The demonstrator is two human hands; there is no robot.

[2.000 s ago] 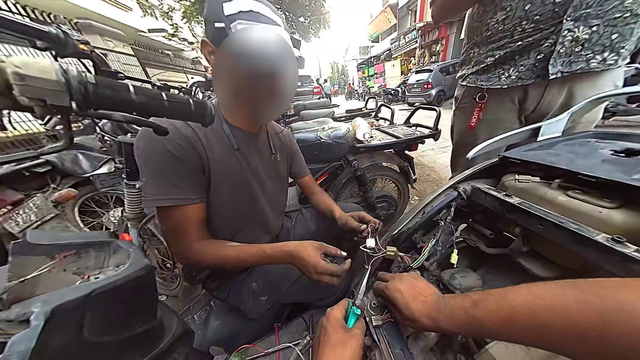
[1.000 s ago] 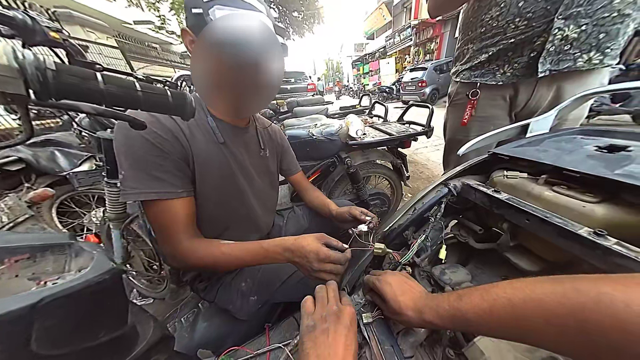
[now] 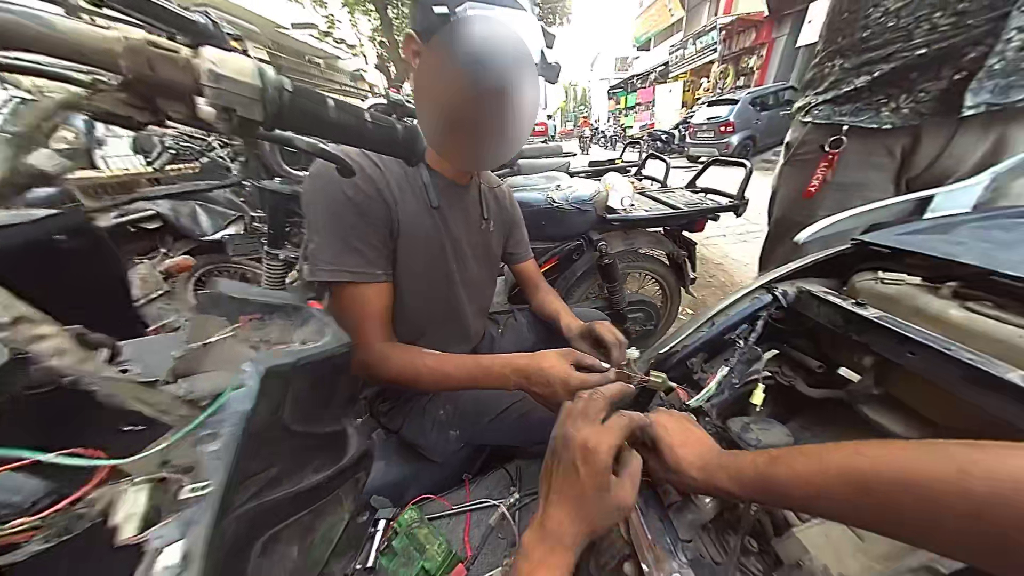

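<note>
My left hand (image 3: 592,460) is raised with bent fingers, just below a co-worker's hands. My right hand (image 3: 676,448) is beside it, its fingers curled low at the edge of the opened scooter body (image 3: 920,328). Their fingertips overlap, so what either one holds is hidden. The co-worker's hands (image 3: 580,368) pinch thin wires, by a white connector (image 3: 633,354). A pale green connector (image 3: 660,382) on the wiring harness lies just above my hands. Right of them, a small yellow connector (image 3: 758,395) hangs inside the body.
A seated co-worker (image 3: 432,264) faces me across the work. On the ground are a green translucent object (image 3: 416,546), a metal rod and red wires. A handlebar grip (image 3: 344,120) juts in at upper left. Another person (image 3: 864,160) stands at right; a parked motorcycle (image 3: 560,208) is behind.
Two seconds ago my left hand held a teal-handled tool, which no longer shows. My left hand has since risen toward the wires and the co-worker's hands.
</note>
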